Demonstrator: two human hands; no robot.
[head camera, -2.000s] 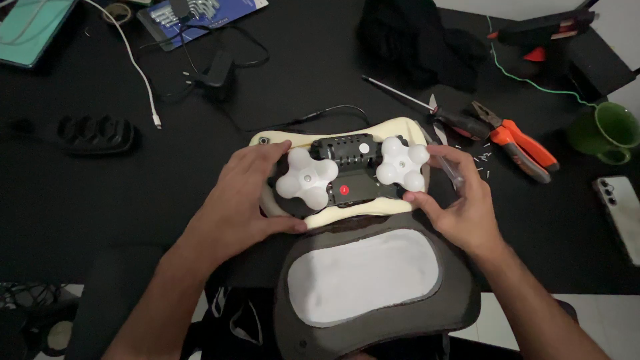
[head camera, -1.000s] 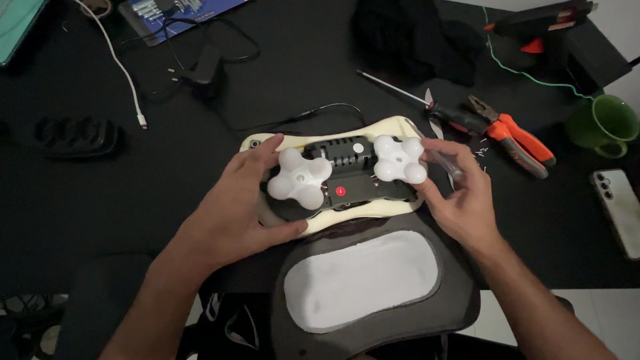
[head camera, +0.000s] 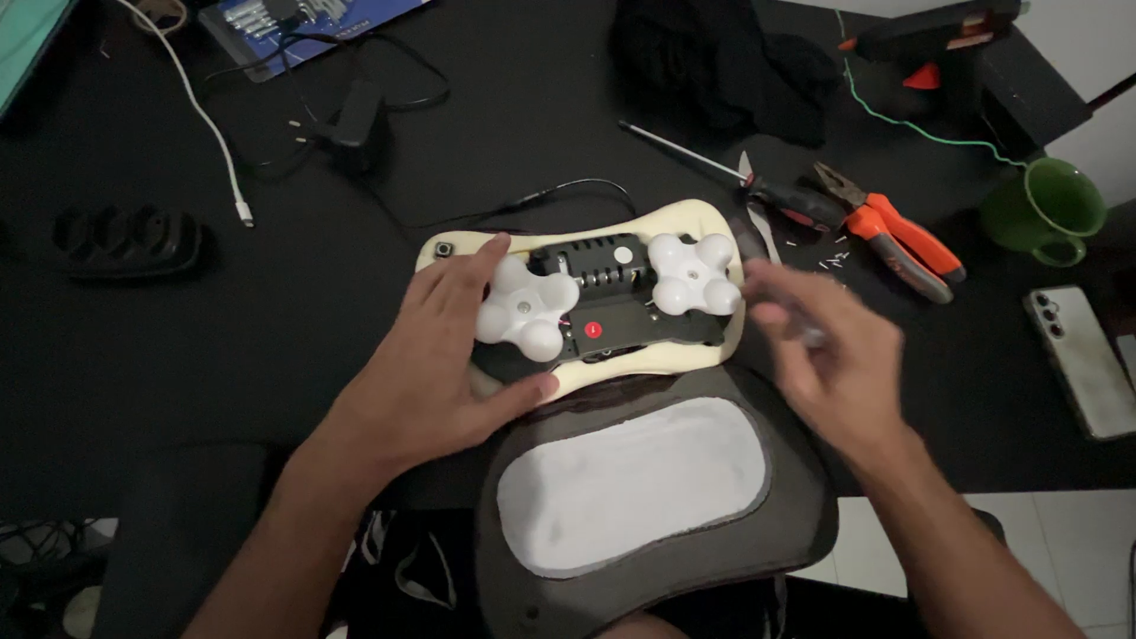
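Note:
An opened massage pillow's cream foam body (head camera: 648, 359) lies on the dark table, its black motor housing (head camera: 612, 266) showing between two white four-lobed massage heads (head camera: 525, 308). Fingers and thumb of my left hand (head camera: 422, 364) grip the left end of the foam around the left head. Just off the right end is my right hand (head camera: 830, 342), blurred, with its fingers curled around a small clear or grey object that I cannot identify. The grey cover (head camera: 799, 497) with a white mesh panel (head camera: 635, 488) hangs toward me over the table edge.
A screwdriver (head camera: 790, 200), a thin blade (head camera: 761, 231), orange-handled pliers (head camera: 905, 240) and small screws lie to the right. Beyond are a green mug (head camera: 1047, 213), a phone (head camera: 1083, 359), a glue gun (head camera: 941, 31) and black cloth (head camera: 728, 71). A power adapter (head camera: 355, 129) and black socket block (head camera: 129, 240) are left.
My right hand has come off the right end of the foam body and moved slightly right. The left hand keeps its hold on the left end.

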